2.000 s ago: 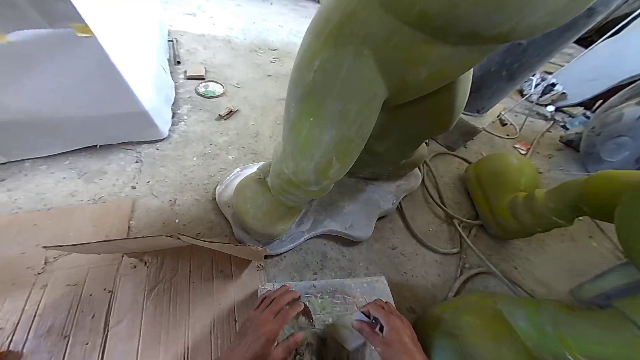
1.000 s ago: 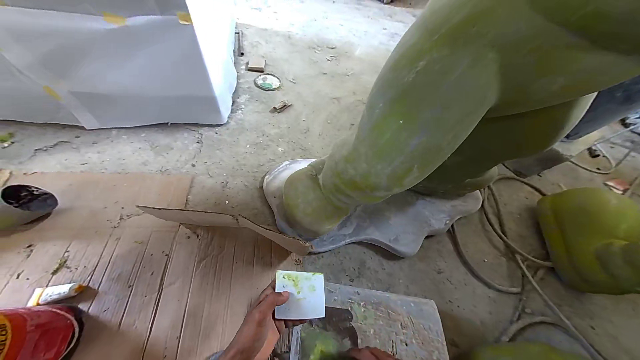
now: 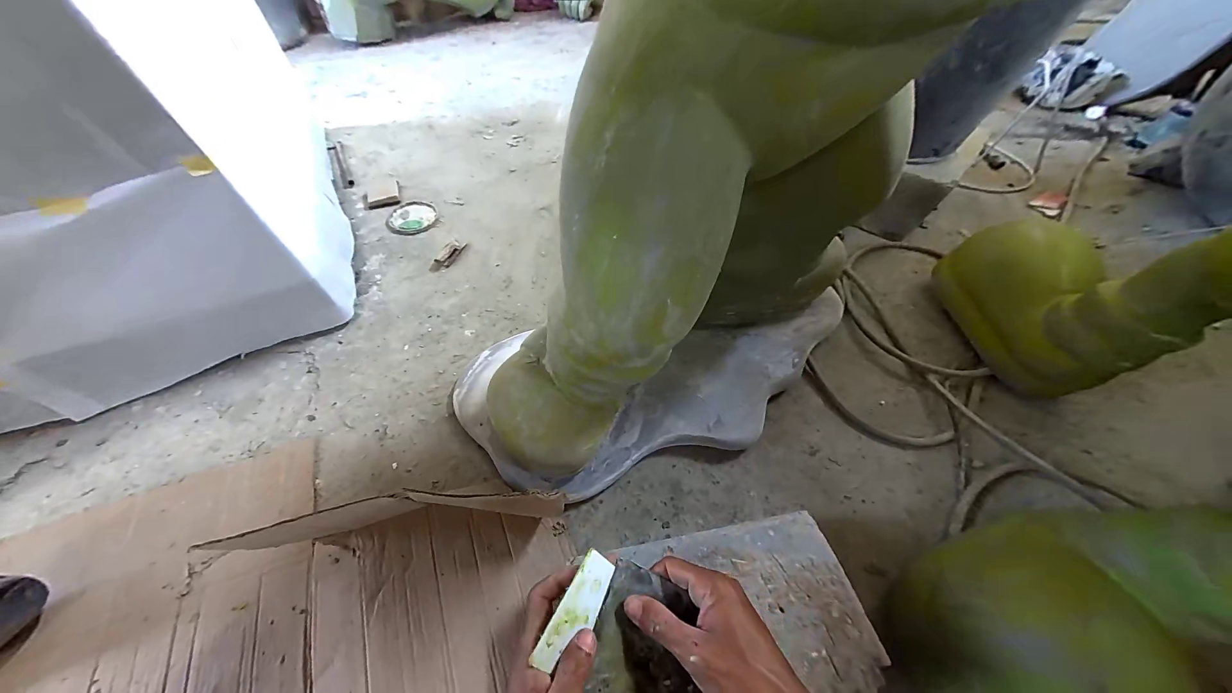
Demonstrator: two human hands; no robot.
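In my left hand [image 3: 553, 630], at the bottom centre, is a small flat white piece [image 3: 575, 611] with yellow-green smears, held tilted between thumb and fingers. Close beside it, my right hand [image 3: 707, 616] grips a dark, dirty piece [image 3: 647, 597], whose exact kind I cannot tell. Both hands are over a worn, stained board [image 3: 789, 577]. Just beyond the board stands a large greenish sculpted leg [image 3: 645, 212], its foot on a grey irregular base [image 3: 693, 395].
Cardboard [image 3: 404, 597] with a raised flap covers the floor at left. A sheet-wrapped block [image 3: 164, 279] stands upper left. Hoses [image 3: 895, 356] coil on the right, near more greenish sculpted parts [image 3: 1020, 308]. A round lid [image 3: 412, 218] and scraps lie on the concrete.
The white piece, facing up in my left hand one second ago, is now tilted. My right hand, then mostly out of view, has come up beside it with the dark piece. The view has swung right.
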